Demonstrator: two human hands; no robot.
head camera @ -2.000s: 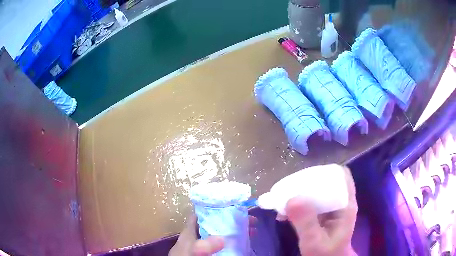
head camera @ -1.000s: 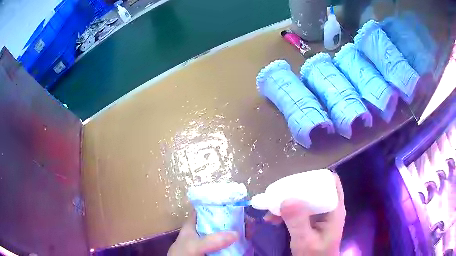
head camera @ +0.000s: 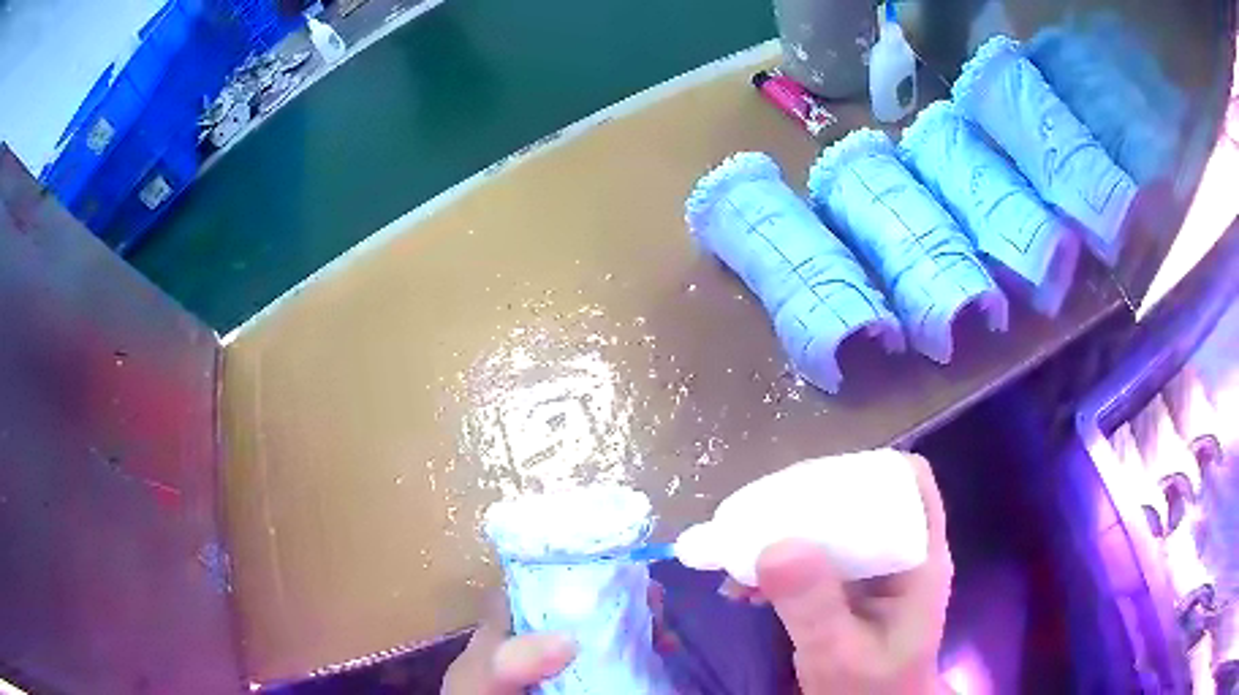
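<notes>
A light-blue hollow piece [head camera: 582,611] stands upright over the bench's near edge, its pale ruffled rim [head camera: 571,519] on top. My left hand [head camera: 510,663] holds it from the left, thumb across its front; its lower end is cut off by the frame. My right hand [head camera: 863,597] grips a white squeeze bottle [head camera: 829,516], tipped sideways. The bottle's thin blue nozzle [head camera: 655,553] points left and its tip meets the piece just under the ruffled rim, on the right side.
Several light-blue pieces [head camera: 795,278] lie in a slanted row at the bench's right. Behind them are a pink-black tube [head camera: 794,103], an upright white bottle [head camera: 893,71] and a grey container [head camera: 826,48]. A green conveyor [head camera: 449,116], blue crates [head camera: 129,136], dark left panel [head camera: 109,448] and purple-lit tray [head camera: 1175,502] surround the bench.
The held piece and bottle have shifted slightly left. The nozzle stays just under the rim. The view has shifted a little, and the blue piece on the conveyor at the left is no longer seen.
</notes>
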